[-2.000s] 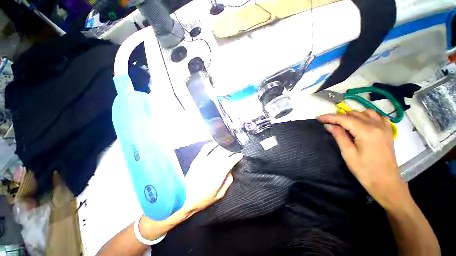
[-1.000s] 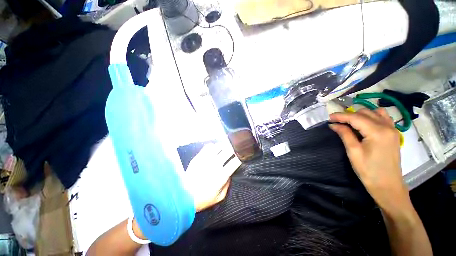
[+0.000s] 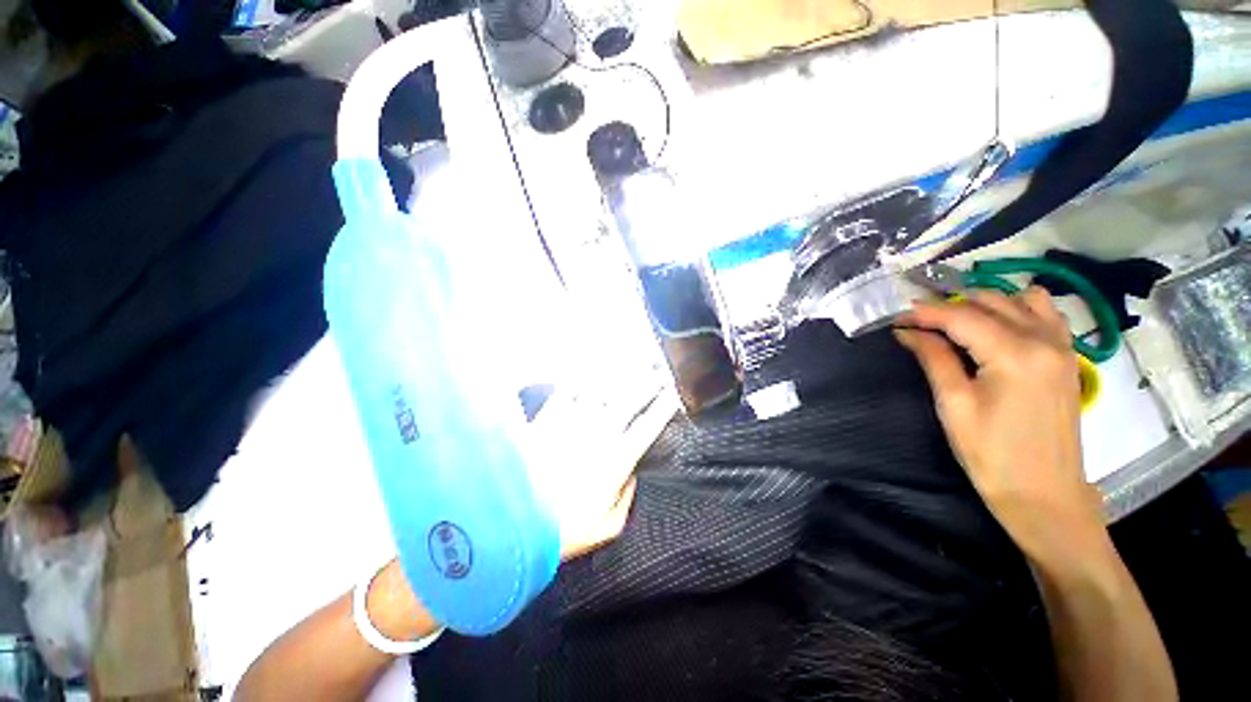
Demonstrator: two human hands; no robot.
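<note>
Black cloth with fine pale stripes (image 3: 727,494) lies under the needle area (image 3: 761,350) of the white sewing machine (image 3: 837,137) and drapes down toward me. A small white patch (image 3: 774,399) lies on it beside the needle area. My left hand (image 3: 597,480) is at the cloth's left edge; glare and the blue lamp hide much of it, so its grip is unclear. My right hand (image 3: 1002,384) pinches the cloth's upper right edge between thumb and fingertips, right of the needle area.
The blue lamp (image 3: 425,412) hangs over my left wrist. Green-and-yellow-handled scissors (image 3: 1091,309) lie beyond my right hand, near a clear tray (image 3: 1214,336) of metal bits. Heaped black cloth (image 3: 179,261) and brown cardboard (image 3: 144,590) are at left. A black strap (image 3: 1146,96) crosses the machine arm.
The view has shifted, so the machine and lamp stand further right than two seconds ago. Both hands stay in nearly the same places at the cloth, the right one still pinching its edge.
</note>
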